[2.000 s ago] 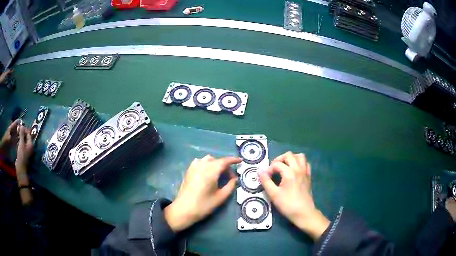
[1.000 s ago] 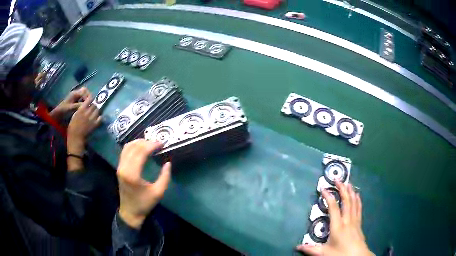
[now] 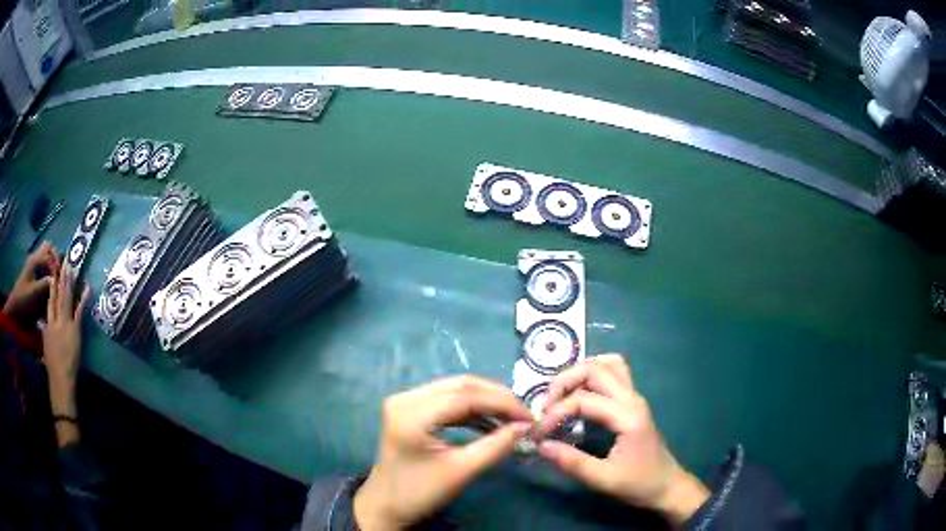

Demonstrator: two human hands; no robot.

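A three-cavity plate (image 3: 551, 311) lies upright in front of me on the green mat, with dark rings with pale centres in its seats. My left hand (image 3: 446, 446) and my right hand (image 3: 612, 441) meet over its near end, fingertips together. A small piece seems pinched between the fingertips, but it is too small and covered to identify, and I cannot tell which hand holds it. The near seat is partly hidden by my fingers.
Stacked plates (image 3: 244, 275) lean at left, with a second stack (image 3: 150, 259) beside them. A plate with black rings (image 3: 560, 204) lies beyond my work. Metal rails (image 3: 436, 81) cross behind. A white fan (image 3: 894, 64) stands far right. Coworkers' hands (image 3: 62, 322) show at left and at the right edge.
The view has swung back from the left. My left hand has left the stack and joined my right hand at the plate's near end. My right hand's fingers have come off the upper seats.
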